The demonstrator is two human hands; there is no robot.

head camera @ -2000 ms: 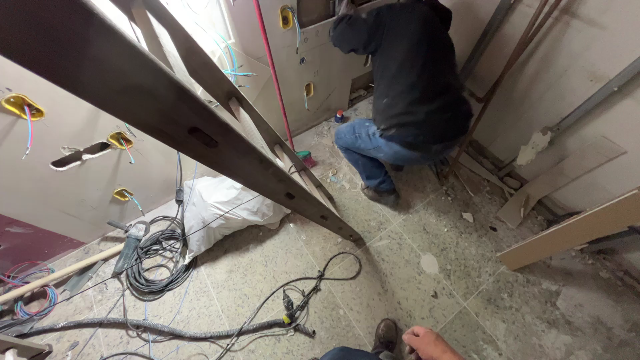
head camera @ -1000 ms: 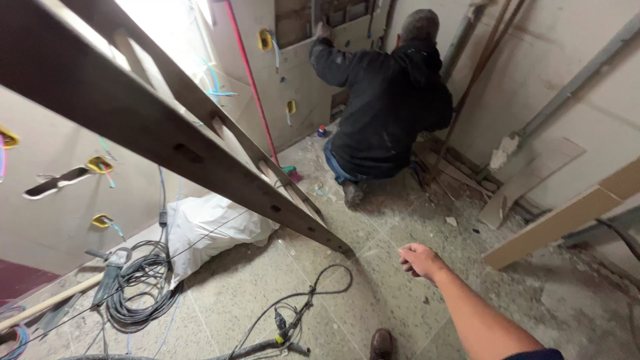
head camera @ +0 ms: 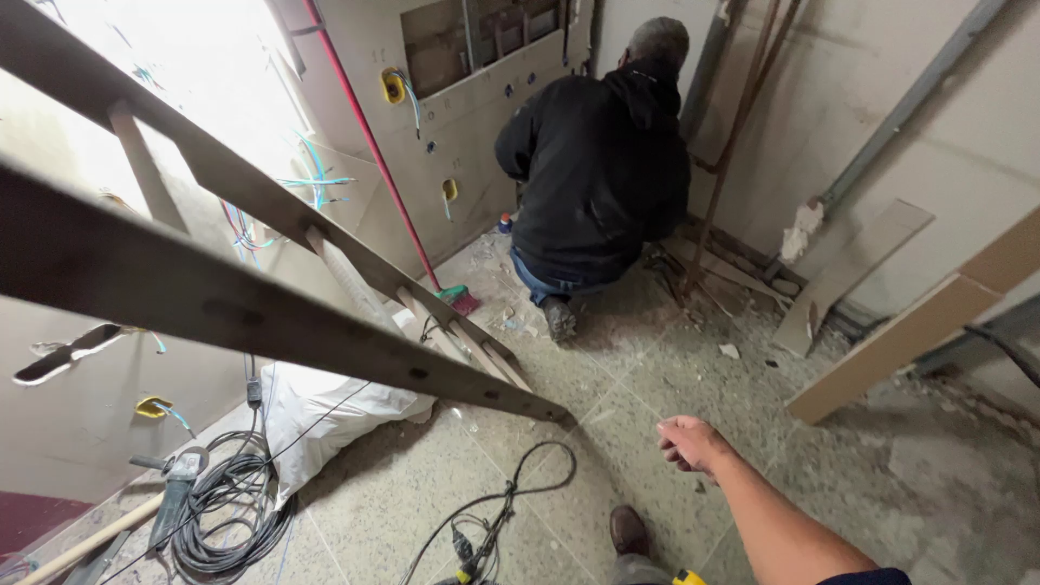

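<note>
My right hand hangs over the tiled floor at the lower right, fingers curled; whether it holds something small cannot be told. It is nearest to the foot of the ladder, which slants in from the upper left. Below the hand stands my shoe. My left hand is not in view. A person in a black hooded top and blue jeans crouches facing the wall, hands hidden. Left of that person, a broom with a red handle leans on the wall, and a small bottle stands on the floor.
An angle grinder and coiled black cable lie lower left, beside a white sack. A looped cable with a connector crosses the floor near my feet. Boards lean at right. Rubble lines the wall; wires hang from yellow wall boxes.
The crouching person has turned and lowered the arm that reached up to the wall opening one second ago. My right hand, low at the frame edge two seconds ago, has come forward over the floor.
</note>
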